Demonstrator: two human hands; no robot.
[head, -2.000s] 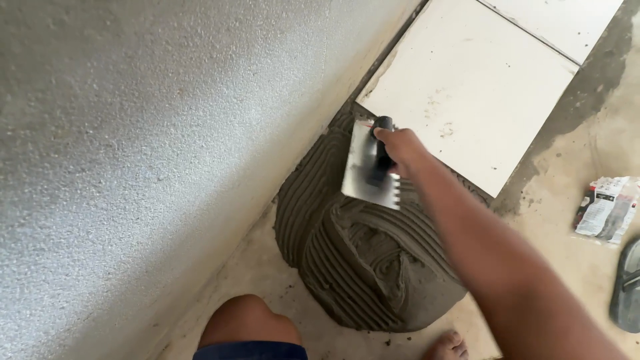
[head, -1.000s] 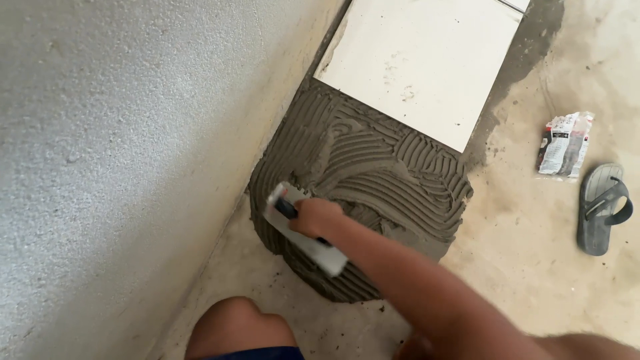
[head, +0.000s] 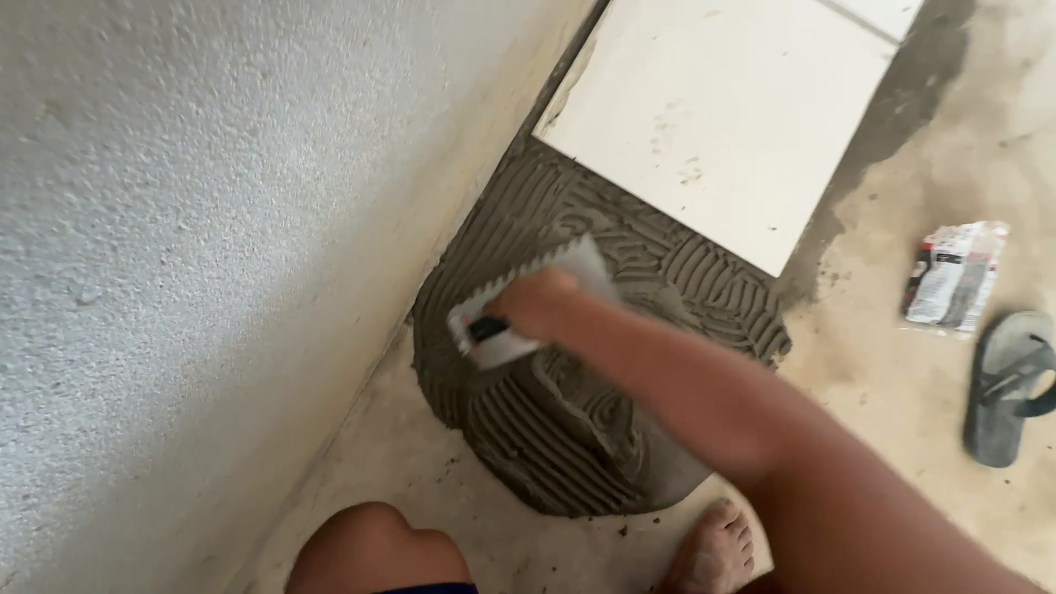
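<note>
My right hand (head: 536, 304) is closed around the black handle of a notched steel trowel (head: 587, 262), slightly blurred. The trowel lies over a patch of grey mortar (head: 544, 445) on the floor, its toothed edge facing the wall and the tile. Curved ridges run through the mortar, with a smoother, lumpy part at its middle near my forearm. Along the mortar's upper edge lies a large off-white floor tile (head: 709, 124). My left hand is outside the view.
A rough grey-white wall (head: 206, 206) rises at the left. On the concrete floor (head: 874, 462) at the right are a crumpled plastic packet (head: 953, 280) and a dark flip-flop (head: 998, 421). My bare foot (head: 716, 549) and knee (head: 375, 549) are at the bottom. Another tile (head: 887, 12) adjoins at the top.
The trowel, still in my right hand, has moved from beside the tile to the near left part of the mortar, then back up toward its middle. Ridges now show beside the tile.
</note>
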